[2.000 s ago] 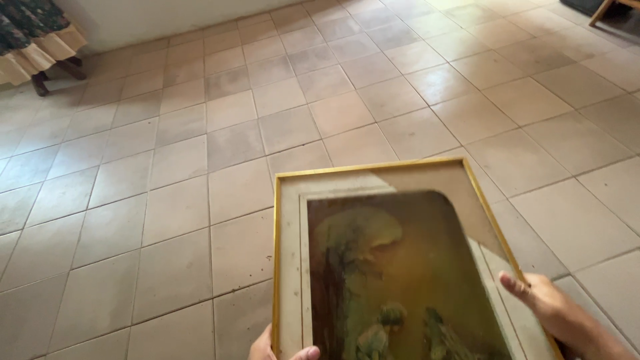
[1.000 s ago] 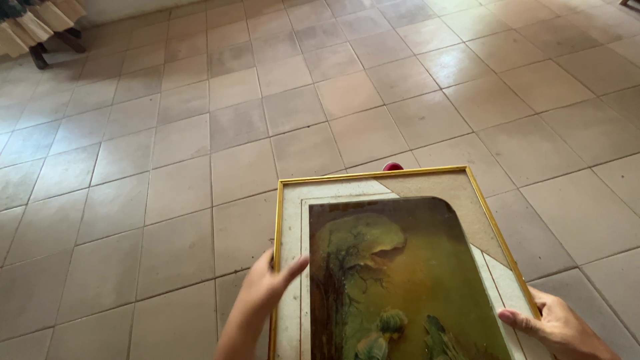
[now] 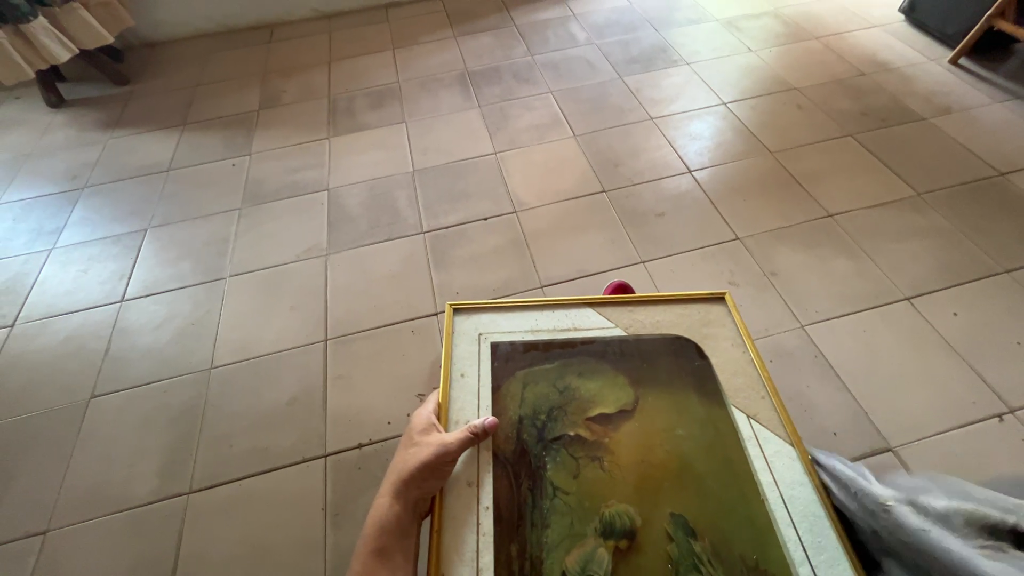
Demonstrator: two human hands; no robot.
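A framed picture (image 3: pixel 616 448) with a thin gold frame and a pale mat fills the lower middle of the view. Green and brown tones show a tree and small figures. My left hand (image 3: pixel 436 448) grips its left edge, the thumb lying over the mat. At the lower right, a grey cloth (image 3: pixel 920 512) touches or lies close beside the frame's right edge. My right hand is not visible; whether the cloth hides it, I cannot tell. The tip of a red shoe or similar rounded red thing (image 3: pixel 618 287) shows just beyond the frame's top edge.
Square beige floor tiles (image 3: pixel 376 280) spread out ahead to a pale wall (image 3: pixel 208 14). Dark wooden legs (image 3: pixel 52 86) stand below a ruffled cloth (image 3: pixel 40 40) at the upper left. At the upper right are a black object (image 3: pixel 948 18) and a wooden leg (image 3: pixel 980 34).
My right hand, earlier on the frame's right edge, has gone from sight, and grey cloth has appeared there. My left hand has moved up the left edge since two seconds ago.
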